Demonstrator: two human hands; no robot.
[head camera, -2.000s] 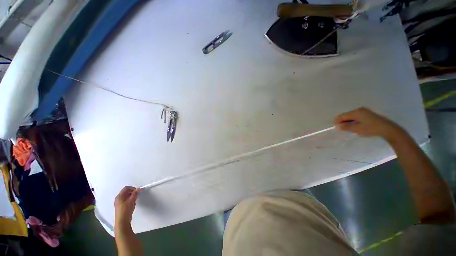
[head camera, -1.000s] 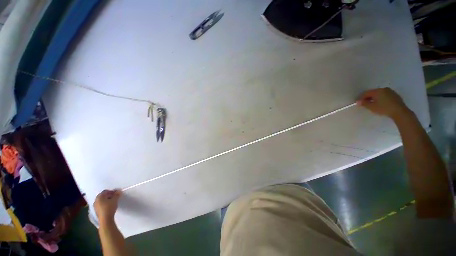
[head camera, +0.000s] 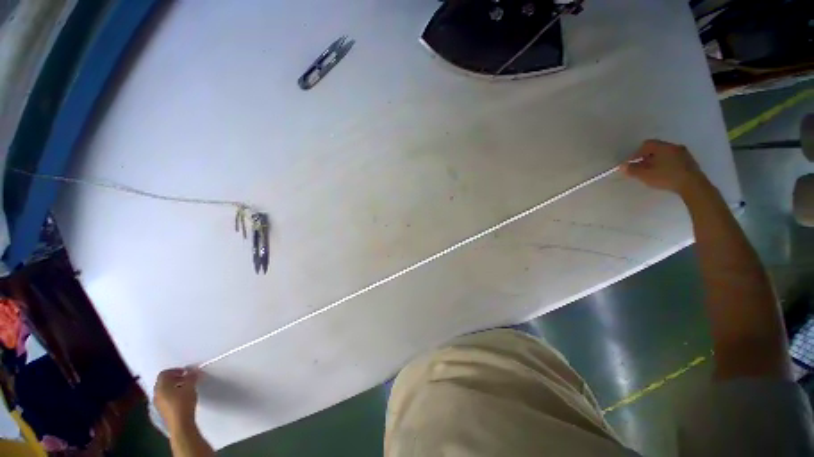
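Observation:
A thin white strip (head camera: 411, 268) is stretched straight and slantwise over the near part of the white table. My left hand (head camera: 177, 393) pinches its lower left end near the table's left corner. My right hand (head camera: 662, 167) pinches its upper right end near the table's right side. The steam iron (head camera: 495, 40), with a dark pointed soleplate, stands at the far edge of the view, partly cut off by the top; its handle is not in view. Neither hand touches it.
Tethered snips (head camera: 260, 243) lie left of centre on a thin string (head camera: 134, 190). Loose snips (head camera: 325, 63) lie farther back. A blue-edged board (head camera: 82, 107) is at the far left. Dark and coloured fabrics (head camera: 67, 384) lie beyond the table's left edge. The table (head camera: 357, 161) has rounded corners.
The strip went from doubled-looking and shorter to one thin, longer, taut line. My hands moved apart, the left one down and left. The view has shifted, so the iron sits nearer the top edge.

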